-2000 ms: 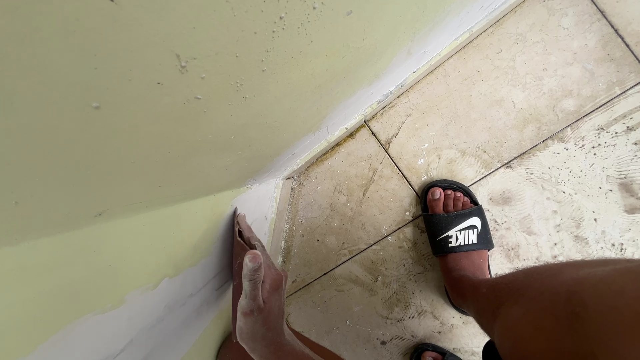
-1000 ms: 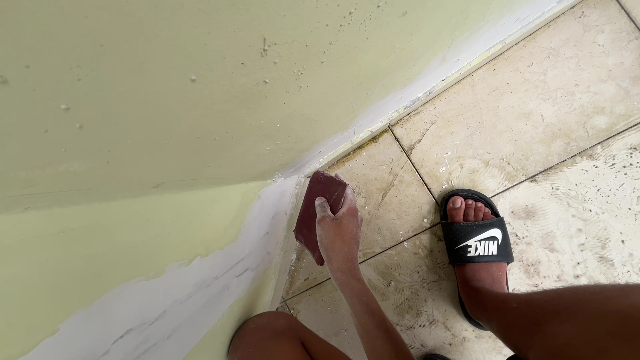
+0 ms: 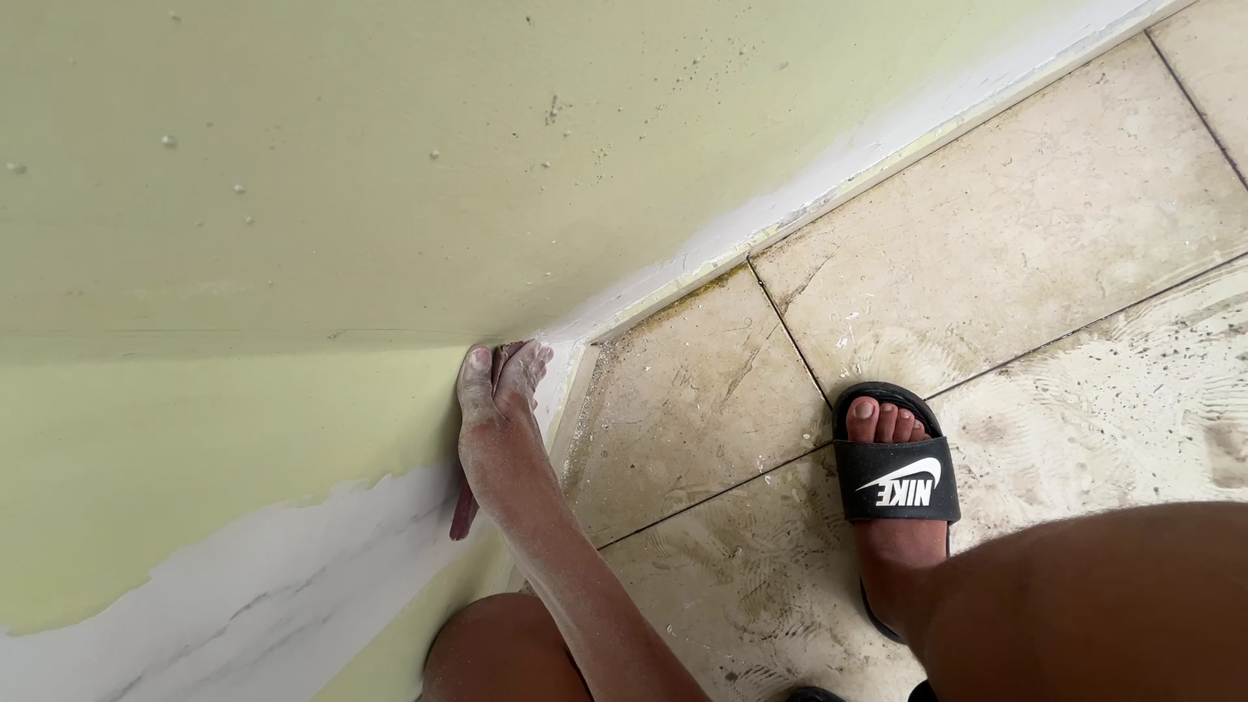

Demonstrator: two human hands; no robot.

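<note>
Pale with dust, my right hand (image 3: 502, 400) grips a folded dark red sheet of sandpaper (image 3: 464, 509) and presses it against the lower wall beside the inner corner. One end of the sheet shows below the wrist, and a small part shows between thumb and fingers; the hand hides the rest. A white patch of filler (image 3: 292, 575) with grey streaks runs along the light green wall (image 3: 244, 419) at the lower left. My left hand is out of view.
Low tile skirting (image 3: 673, 297) edges the wall and turns at the corner. Dusty, stained beige floor tiles (image 3: 682, 419) lie at right. My right foot stands there in a black Nike slide (image 3: 892, 478). A bent knee (image 3: 507, 648) is close below the forearm. Small bumps dot the upper wall (image 3: 390, 156).
One second ago the hand held the sandpaper with its broad face showing, by the skirting at the corner. Now hand and sheet are farther left, against the wall, with the sheet seen mostly edge-on.
</note>
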